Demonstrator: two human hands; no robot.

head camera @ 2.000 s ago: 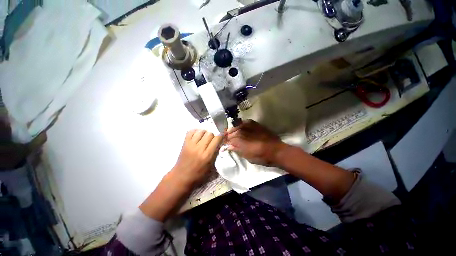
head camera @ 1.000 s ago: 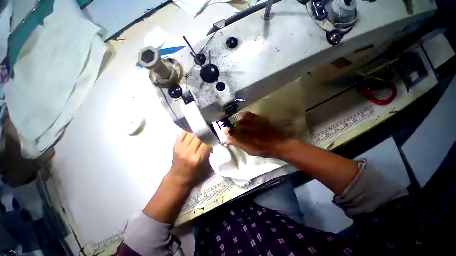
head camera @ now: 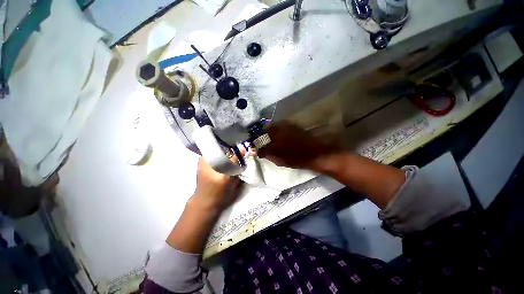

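The white garment piece [head camera: 276,177] lies bunched below the needle area and spreads toward the table's front edge. My left hand [head camera: 211,179] is at the left of the machine head, its fingers partly hidden behind the white curved guard [head camera: 215,150]; it holds the cloth's left side. My right hand [head camera: 290,144] is in shadow under the machine arm, with its fingertips at the needle area on the cloth. The presser foot area [head camera: 246,148] is small and partly hidden between the hands.
The white sewing machine arm [head camera: 322,51] crosses the upper view. Loose white panels [head camera: 57,86] lie at the left. Red-handled scissors [head camera: 434,101] lie on the right. A printed measuring strip [head camera: 396,138] runs along the table's front edge. A round pale object [head camera: 138,152] is left of the head.
The view has shifted, so the machine head appears farther left. My hands have drawn closer in around the needle area, and less of the cloth shows between them.
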